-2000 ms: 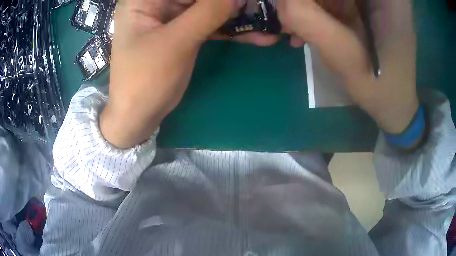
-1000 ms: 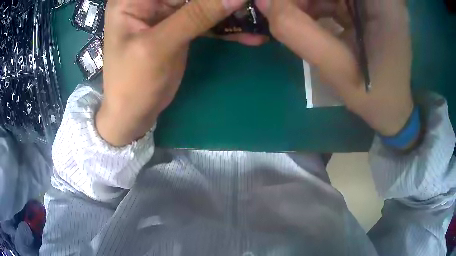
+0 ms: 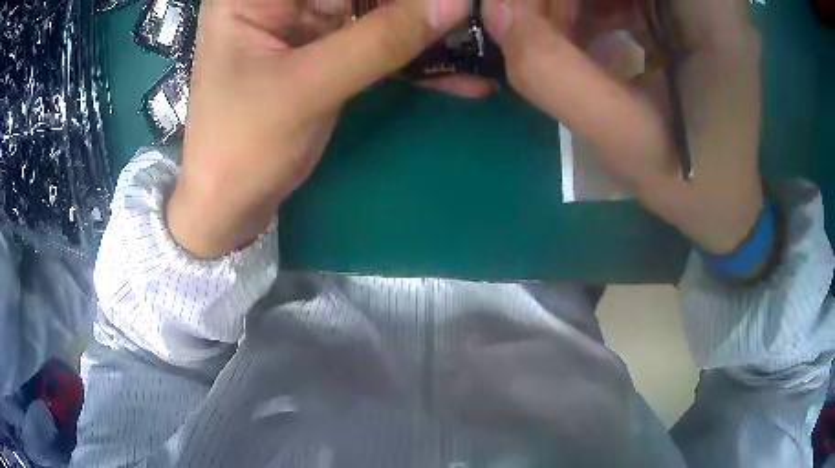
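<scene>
My left hand (image 3: 284,101) holds a black device housing (image 3: 450,57) at the top edge of the picture, its thumb on the near face and a fingertip under it. A row of small gold contacts shows on the housing. My right hand (image 3: 623,101) has its thumb at the housing's right side. Dark tweezers (image 3: 679,110) lie across the right palm, tips pointing toward the wrist. Both hands are cut off by the top edge, and the fingers hide much of the housing.
Waiting assemblies (image 3: 167,101) lie left of my left hand. A shiny blister tray (image 3: 50,128) is at the far left. A grey sheet with a white edge (image 3: 600,169) lies under my right hand on the green mat (image 3: 412,201). A blue band (image 3: 743,249) circles my right wrist.
Compared with two seconds ago, my left hand and the housing are slightly further left. The tweezer tips have shifted a little nearer the wrist. Both hands still meet at the housing.
</scene>
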